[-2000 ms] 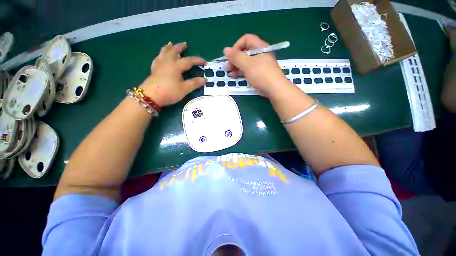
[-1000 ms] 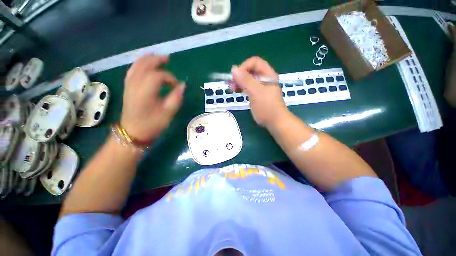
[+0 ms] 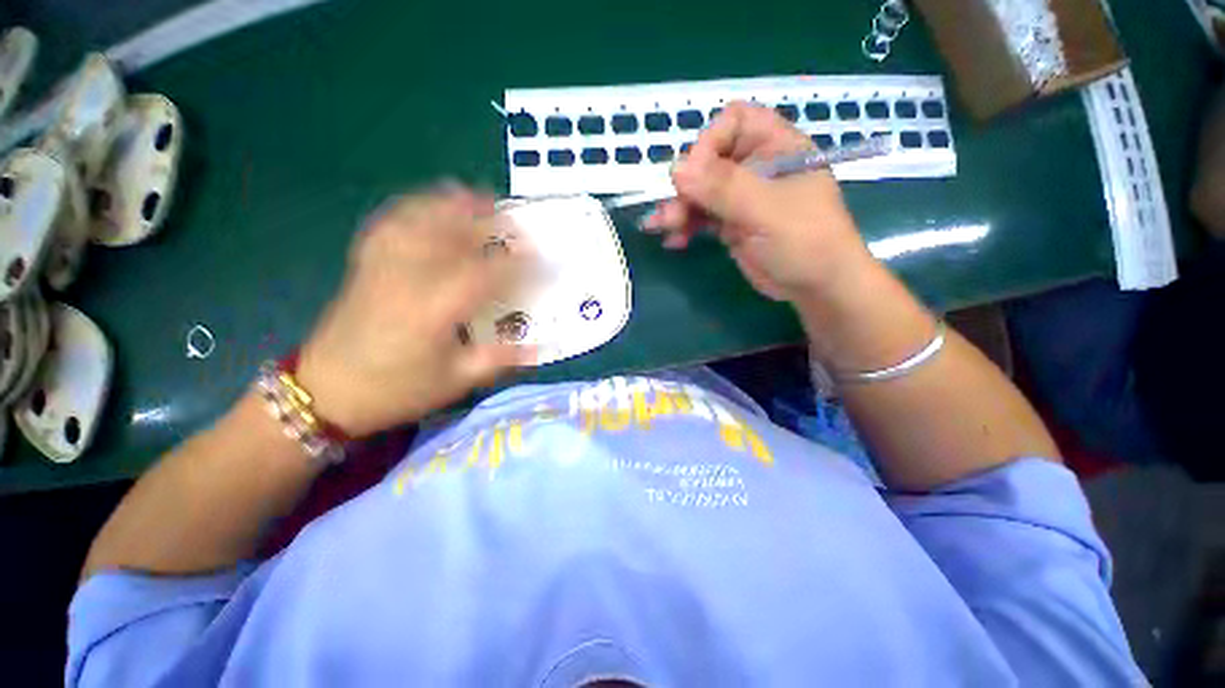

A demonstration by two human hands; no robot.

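An off-white plastic housing point(image 3: 571, 262) lies face up in front of me, with small round openings on its face. My left hand point(image 3: 423, 289) is blurred and lies over the housing's left side; whether it grips the edge is hidden. My right hand point(image 3: 766, 202) holds slim pale tweezers point(image 3: 830, 155), their tips pointing left near the housing's upper right edge. I cannot tell if a piece is at the tips. A white sticker strip point(image 3: 631, 171) with two rows of dark windows lies just beyond the housing.
Stacked housings point(image 3: 67, 383) overlap at the left. A single clear ring part point(image 3: 200, 341) lies left of my left hand. More ring parts point(image 3: 881, 30) lie at the upper right beside a brown carton point(image 3: 987, 67) of small white parts. Spare windowed strips point(image 3: 1132, 188) lie at the right.
My left hand has come from above the table onto the housing. The tweezers have moved from over the strip to near the housing's edge. A loose ring now shows at the left.
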